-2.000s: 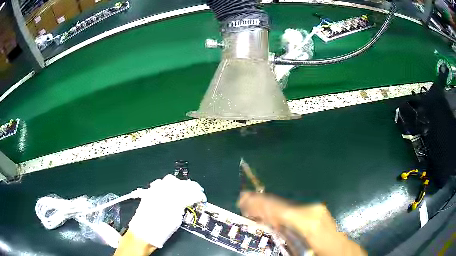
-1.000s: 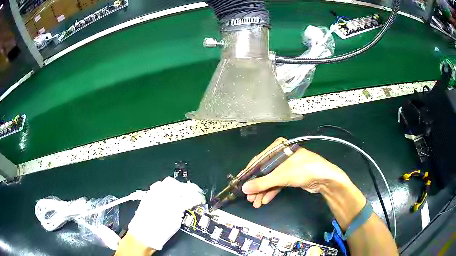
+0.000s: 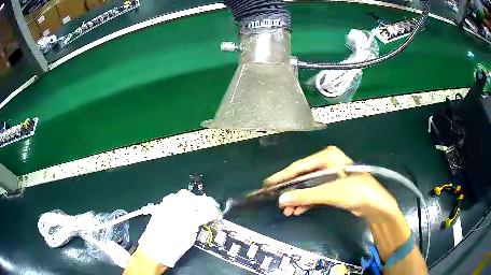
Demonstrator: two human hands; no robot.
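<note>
My left hand (image 3: 175,228), in a white glove, holds the left end of the power strip assembly (image 3: 264,255), a long white-edged tray of small parts. A white power cord (image 3: 56,228) runs left from under the glove to a coil partly in a clear plastic bag (image 3: 110,228). My right hand (image 3: 344,196), bare with a blue wrist strap (image 3: 398,251), holds the soldering iron (image 3: 299,184) like a pen. Its blurred tip is just above and right of the glove, near the strip's left end; contact cannot be told. A small black part (image 3: 196,182) shows just beyond the glove.
A grey translucent fume hood (image 3: 264,99) hangs ahead. Behind the speckled rail (image 3: 124,157) is a green conveyor (image 3: 134,91) with other strips and a bagged cord (image 3: 339,80). A black box (image 3: 476,145) and a yellow-and-black part (image 3: 455,201) lie at right.
My right hand came in over the strip with the iron, then drew the tip slightly up. The bagged cord and strip on the conveyor moved right. My left hand has barely moved.
</note>
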